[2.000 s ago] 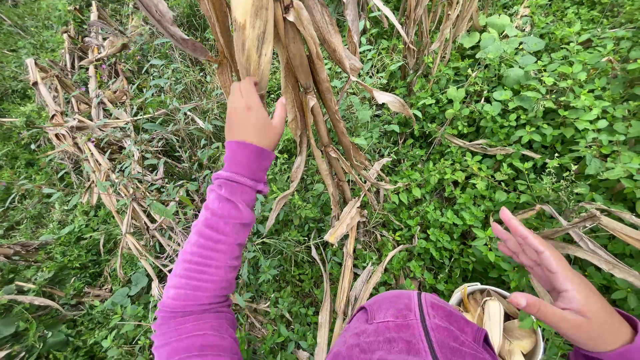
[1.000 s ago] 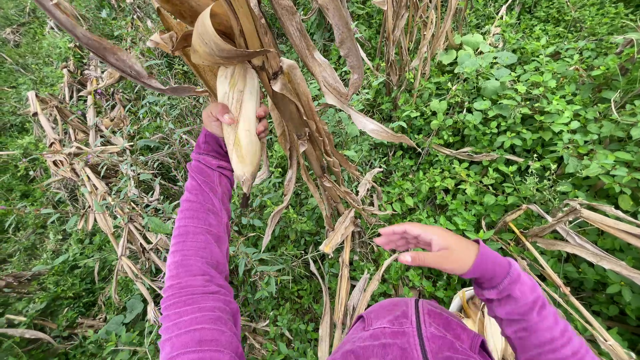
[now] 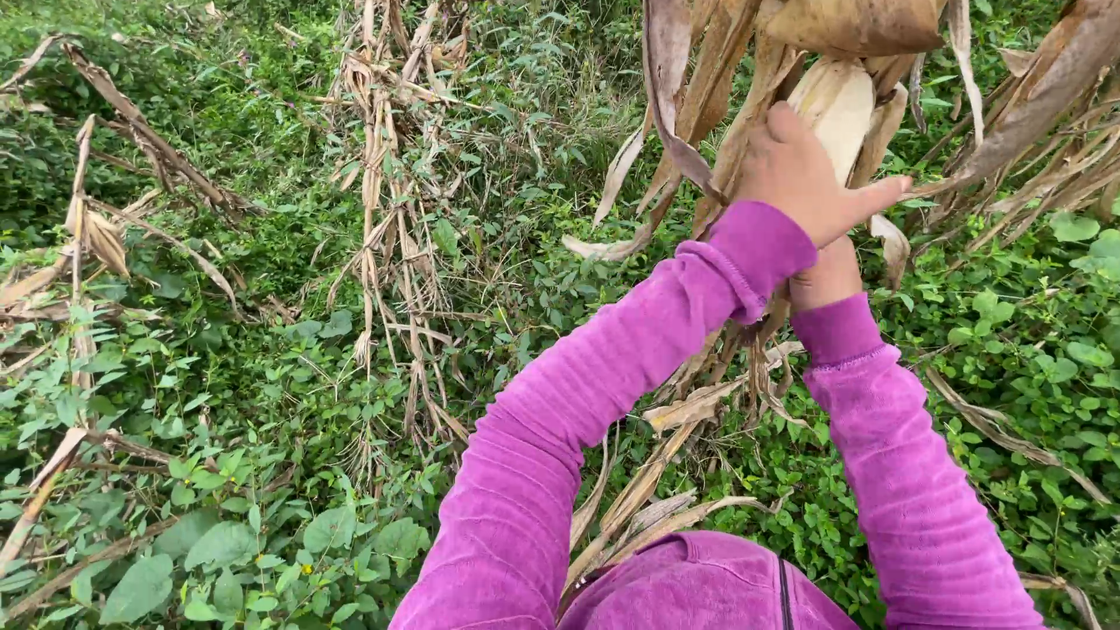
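Observation:
A pale ear of corn in its dry husk [image 3: 836, 109] points upward among brown stalks and leaves at the upper right. Against its lower left side lies my left hand [image 3: 801, 171], back toward the camera, thumb stretched out to the right; its fingertips are hidden. My right hand [image 3: 825, 273] is just below, partly covered by the left hand and wrist, its fingers out of sight near the base of the ear. A curled dry husk or leaf [image 3: 853, 26] hangs over the top of the ear.
Dry corn stalks [image 3: 381, 175] lie bent over green weeds left of centre. More broken stalks [image 3: 144, 131] stand at the far left. Dry leaves [image 3: 1050, 166] spread at the upper right, and others [image 3: 647, 499] lie below my hands.
The view has swung left. My right hand has moved up to the corn beside my left hand. The left hand, earlier behind the ear, now shows its back in front of the stalks.

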